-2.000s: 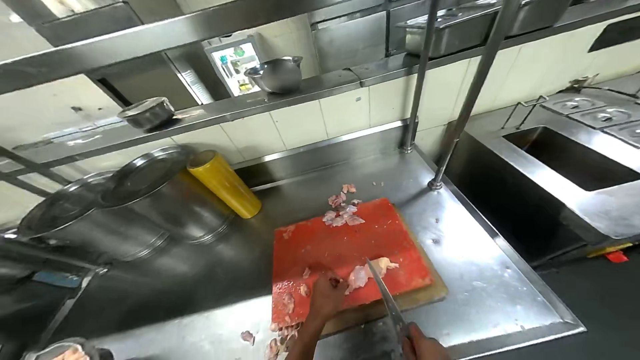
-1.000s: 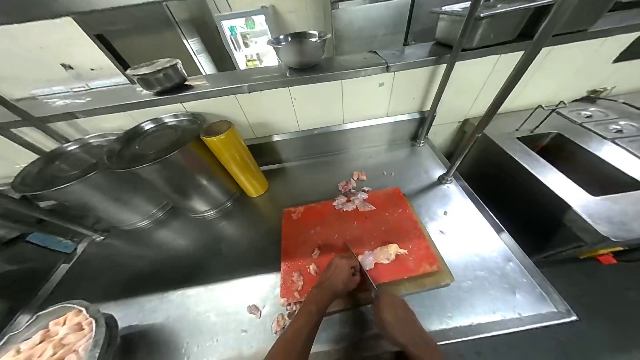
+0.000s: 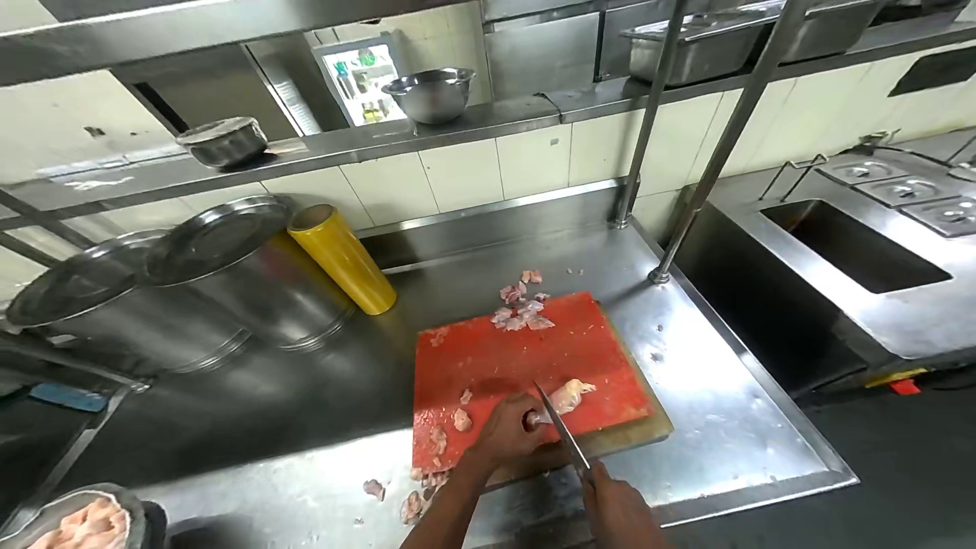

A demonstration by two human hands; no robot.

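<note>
My left hand (image 3: pixel 509 428) grips the near end of a piece of raw meat (image 3: pixel 568 396), pale with a yellowish far end, on a red cutting board (image 3: pixel 503 358). In my right hand (image 3: pixel 616 499) is the handle of a kitchen knife (image 3: pixel 563 428), its blade lying against or over the meat just right of my left fingers. The red board rests on a thicker, worn board (image 3: pixel 648 427). Trimmed meat scraps (image 3: pixel 522 311) are heaped at the board's far edge, and more small bits (image 3: pixel 462 419) lie along its left side.
Two large lidded steel pots (image 3: pixel 267 282) and a yellow roll (image 3: pixel 343 259) stand at the back left. A bowl of pale raw meat (image 3: pixel 84 526) is at the lower left. Steel posts (image 3: pixel 709 168) rise behind the board to a shelf (image 3: pixel 518 118) holding a steel bowl (image 3: pixel 433 95).
The knife blade, low beside my left hand a second ago, now points forward across the meat. My right hand has shifted with it. My left hand stays at the meat.
</note>
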